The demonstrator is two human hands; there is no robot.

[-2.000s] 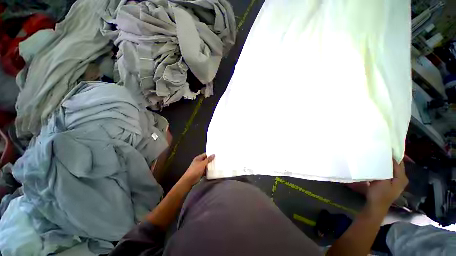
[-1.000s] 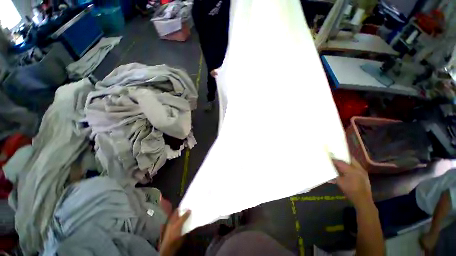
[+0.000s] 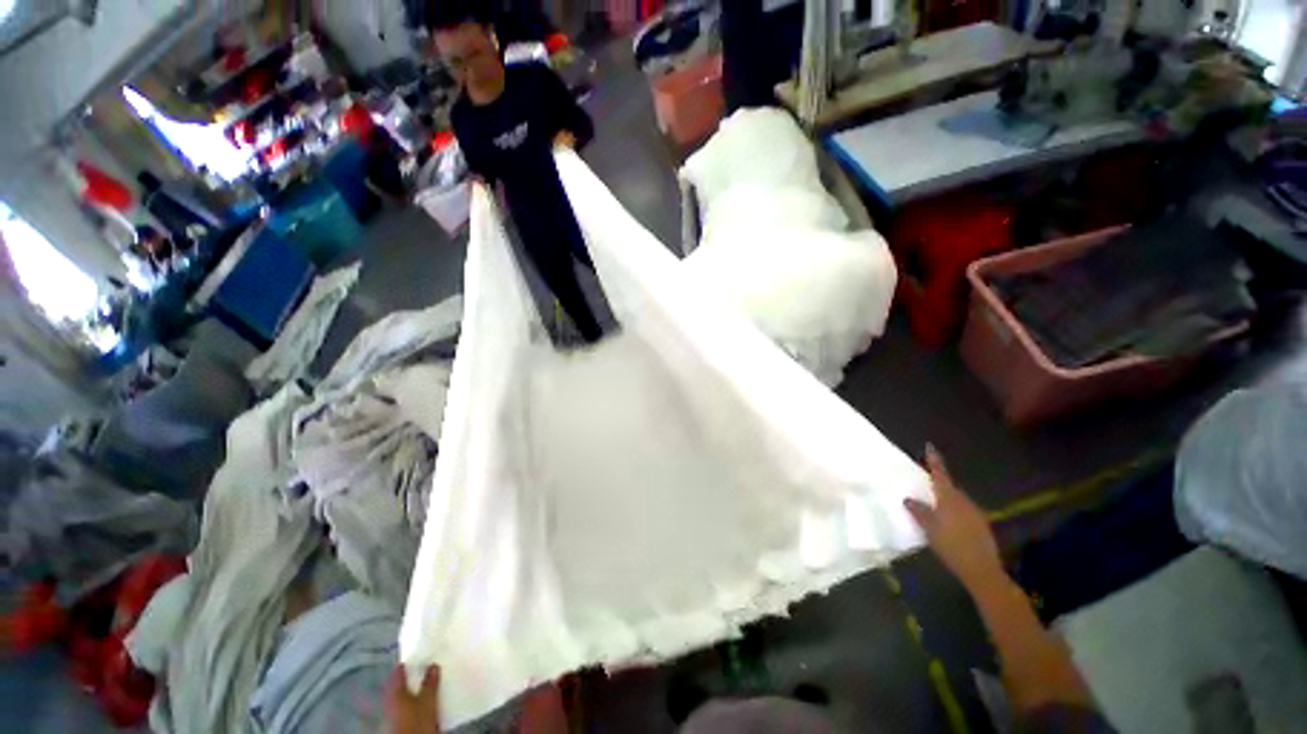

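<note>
A long white curtain panel (image 3: 645, 459) is spread in the air between me and another person (image 3: 519, 144), who holds its far end by two corners. The panel sags in the middle, and its near edge looks uneven. My left hand (image 3: 416, 700) grips the near left corner at the bottom of the picture and is partly cut off by the edge. My right hand (image 3: 949, 516) grips the near right corner, with the forearm reaching up from the lower right.
Grey and beige curtain heaps (image 3: 366, 459) lie on the left. A white curtain stack (image 3: 788, 251) stands behind the panel. A pink basket (image 3: 1054, 380) with dark cloth and a sewing table (image 3: 932, 144) are on the right. Yellow lines mark the floor.
The panel has opened out wider and now sags between the corners. My hands have moved farther apart. The view has tilted up, so the other person and the white stack now show.
</note>
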